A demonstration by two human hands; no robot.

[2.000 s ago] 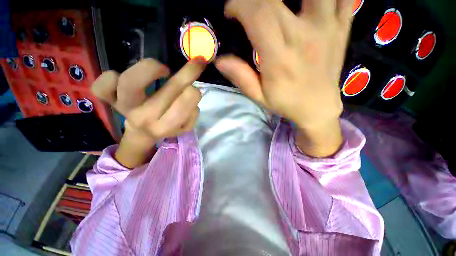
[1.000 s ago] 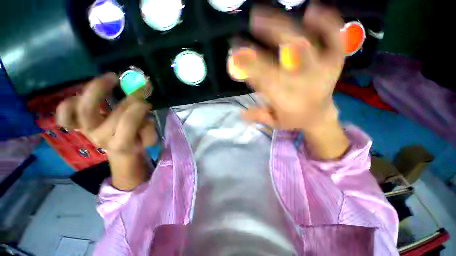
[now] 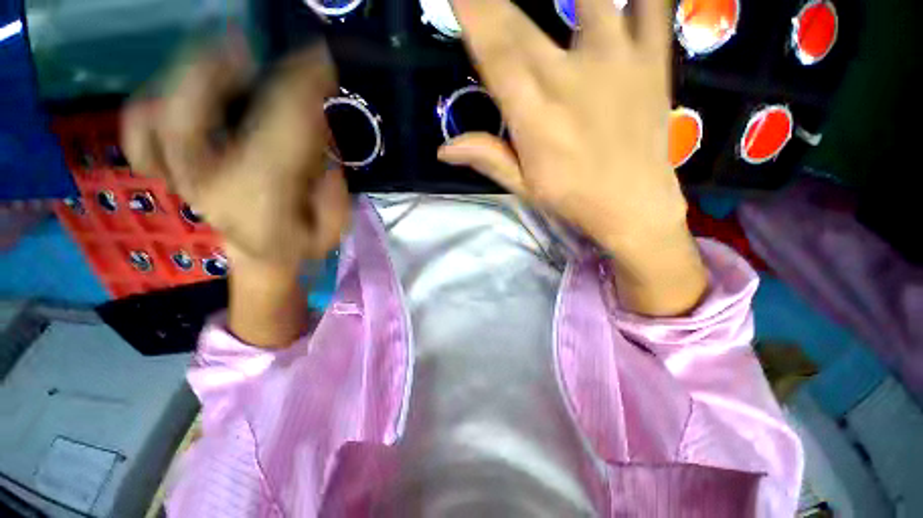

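A black compartment tray (image 3: 405, 86) holds round silver-rimmed smartwatches in two rows. Two near-row watches have dark faces, one at the left (image 3: 354, 132) and one in the middle (image 3: 471, 113). Watches at the right show orange and red (image 3: 766, 134); the back row also shows white and blue. My left hand (image 3: 238, 152) is blurred, fingers curled, over the tray's left end; its fingertips are unclear. My right hand (image 3: 587, 132) is spread palm down over the tray's middle, hiding some watches and holding nothing. Its upper fingertips are cut off by the frame's top edge.
A red tray with small dark watches (image 3: 152, 238) lies lower left, beside a black tray (image 3: 167, 319). A grey box (image 3: 96, 405) stands below. A blue panel (image 3: 30, 121) is at far left. Another person's pink sleeve (image 3: 840, 268) shows at right.
The tray shows further right in the view than one second ago. The left near-row faces went from turquoise and white to dark. My left hand moved up; my right hand is spread wider.
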